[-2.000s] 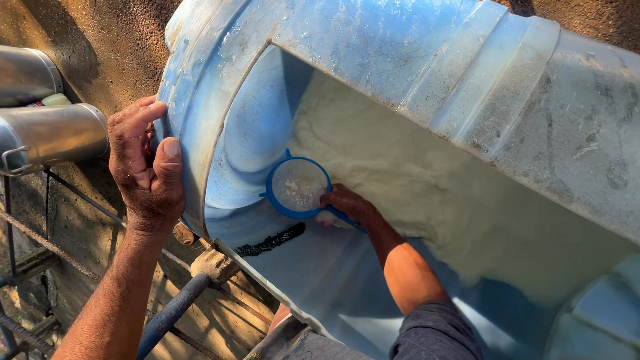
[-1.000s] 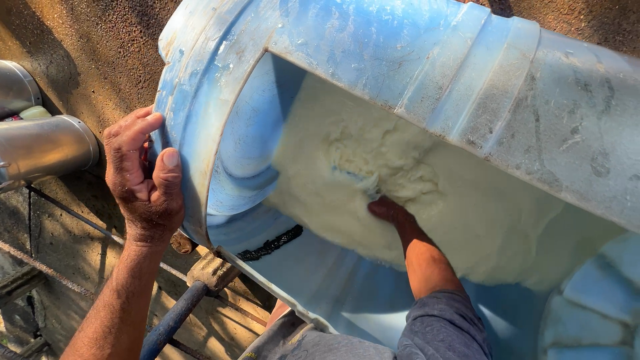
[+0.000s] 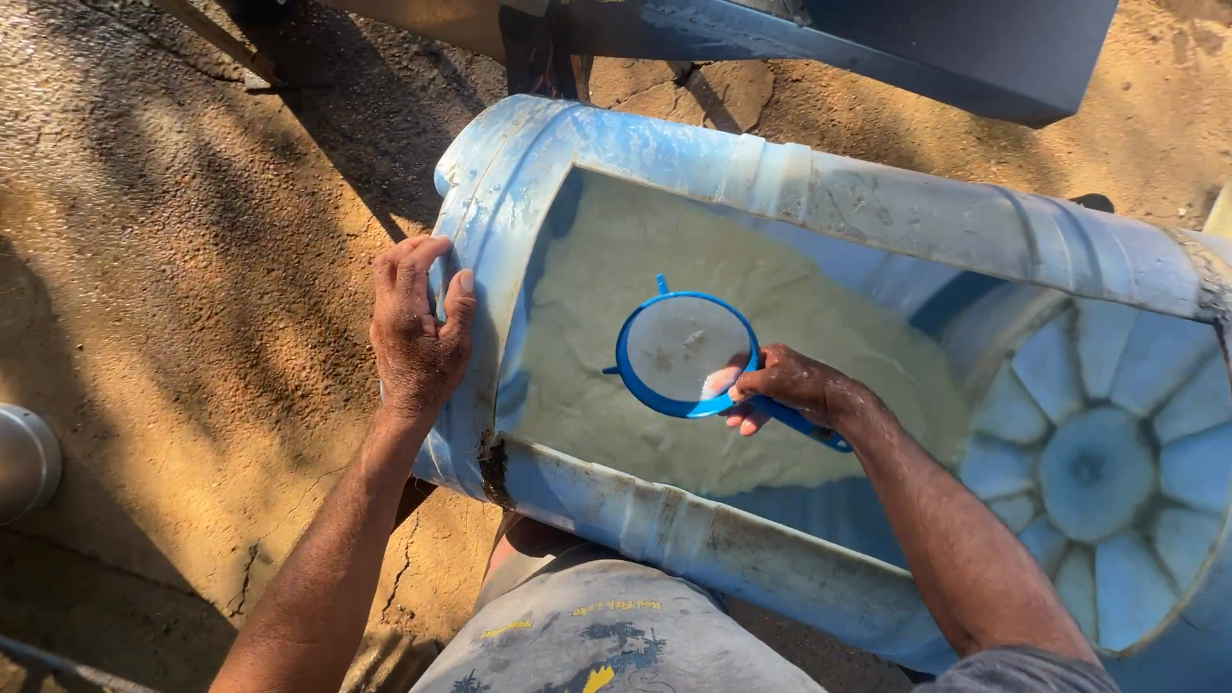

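A blue plastic drum [image 3: 866,207] lies on its side with a long opening cut in its upper wall. Cloudy, pale liquid [image 3: 616,260] pools inside it. My right hand [image 3: 784,390] grips the blue handle of a round mesh strainer [image 3: 685,348], its fingers partly under the rim. The strainer is over the liquid, roughly level, with a little pale matter on its mesh. My left hand [image 3: 419,327] rests on the closed left end of the drum, thumb on the wall and fingers curled over the edge.
A metal can [image 3: 24,462] stands at the far left on cracked, rough ground [image 3: 241,385]. Beyond the drum is a dark, box-like metal piece [image 3: 962,48] with a beam beside it. My shirt is against the drum's near side.
The strainer was down in the liquid one second ago and is now above it, in full view. My left hand stays on the drum end. The view has shifted a lot.
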